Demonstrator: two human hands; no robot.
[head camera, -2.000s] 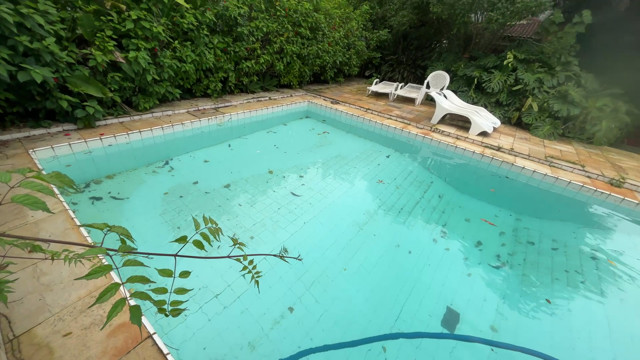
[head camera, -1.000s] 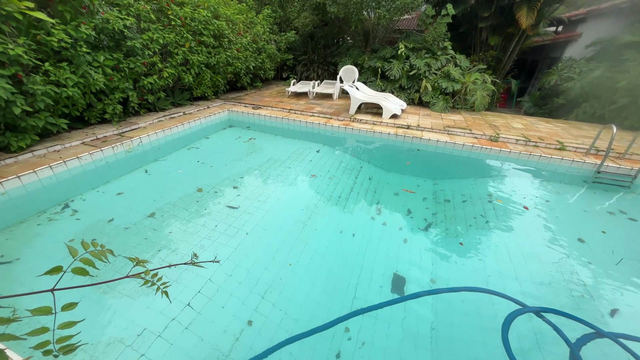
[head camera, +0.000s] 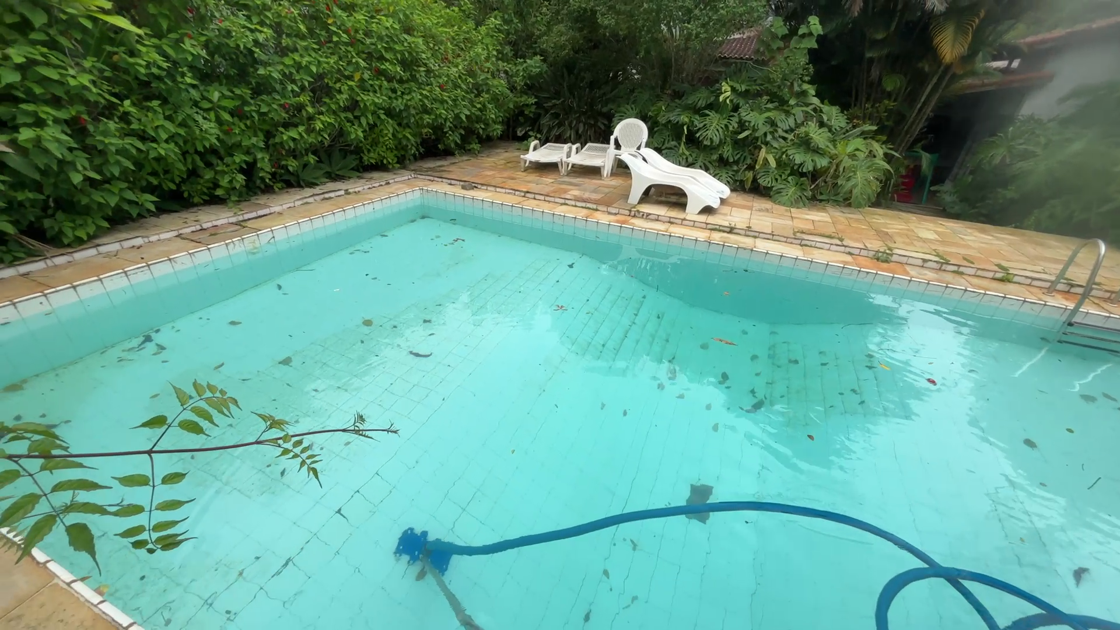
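Note:
Neither my left hand nor my right hand shows in the head view. A swimming pool with turquoise water (head camera: 542, 420) fills most of it. A blue pool hose (head camera: 735, 506) curves through the lower right and loops at the corner. Its left end joins a blue vacuum head (head camera: 411, 544) in the water. From there a pole (head camera: 451, 597) runs down out of the frame. Leaves and dark debris lie scattered in the pool, with a larger dark patch (head camera: 699, 502) beside the hose.
A leafy branch (head camera: 210, 447) reaches over the water from the left. White loungers (head camera: 674, 179) and a white chair (head camera: 629, 136) stand on the far stone paving. A metal ladder (head camera: 1083, 280) is at the right edge. A dense hedge (head camera: 245, 96) borders the left side.
The view has swung right, bringing in the ladder and more of the hose. The blue vacuum head and pole now show at the hose's left end.

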